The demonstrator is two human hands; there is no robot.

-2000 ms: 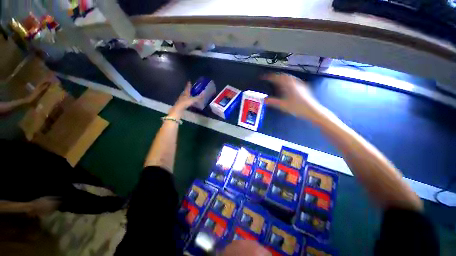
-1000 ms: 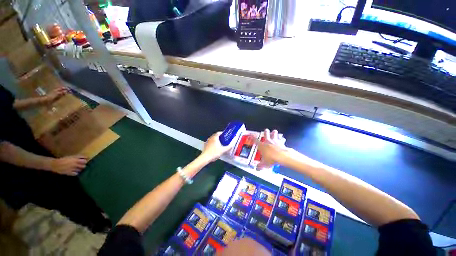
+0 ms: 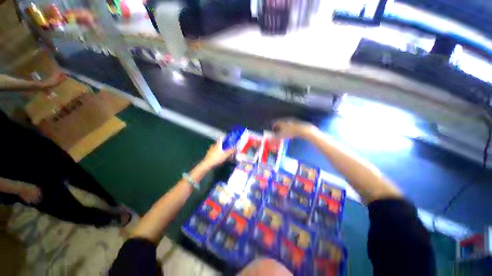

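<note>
Small blue, red and white product boxes are the things worked on. My left hand (image 3: 218, 153) grips the left side of a blue box (image 3: 234, 138) at the near edge of the black belt. Two boxes with red and white faces, one (image 3: 250, 148) and another (image 3: 271, 151), stand beside it to the right. My right hand (image 3: 288, 129) is at the far side of the right one, blurred, its fingertips partly hidden. A block of product boxes (image 3: 268, 223) lies picture side up on the green surface just below them.
The black belt (image 3: 199, 99) runs behind the boxes, under a pale shelf with a keyboard (image 3: 394, 64). At left, another person's hand (image 3: 53, 81) is by an open corrugated box (image 3: 70, 114). A slanted post (image 3: 137, 81) stands beyond the belt's near edge.
My hands first came together around the boxes on the belt. The boxes now sit closer to the block, and my right hand has shifted to their far side. The view has swung and blurred.
</note>
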